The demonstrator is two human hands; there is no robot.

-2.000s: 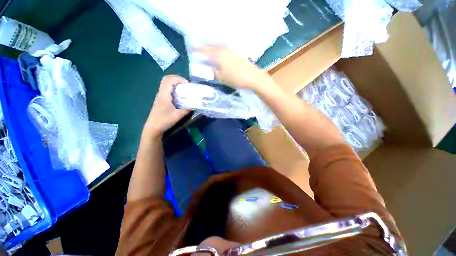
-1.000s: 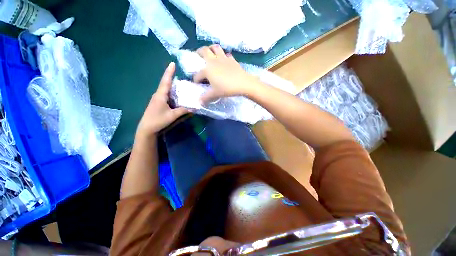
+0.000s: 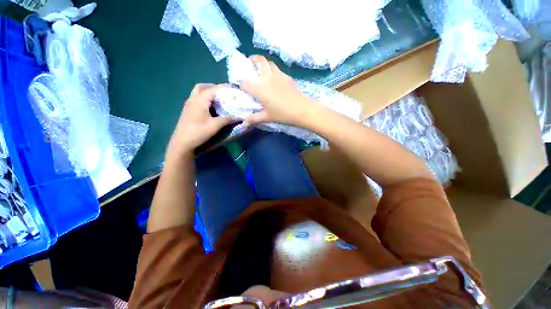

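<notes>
A bagged unit (image 3: pixel 234 101) in clear bubble film is held between both hands at the bench's near edge, above the lap. My left hand (image 3: pixel 199 119) grips its left end, thumb below and fingers above. My right hand (image 3: pixel 275 90) holds it from the right. More whitish bubble film (image 3: pixel 241 67) sticks out beyond the right fingertips, and the film trails right under the right forearm. Whether this is one bag or more, I cannot tell.
A stack of empty bubble bags (image 3: pixel 314 27) lies at the back of the bench. Filled bags (image 3: pixel 78 102) lie by the blue bin (image 3: pixel 60 202) on the left. The open carton (image 3: pixel 483 130) on the right holds rows of bagged units (image 3: pixel 411 130). Bubble bags (image 3: pixel 462 42) hang over its flap.
The right hand has moved from the empty-bag stack onto the film by the unit. The left hand opened, then closed on the unit again. The view has shifted slightly.
</notes>
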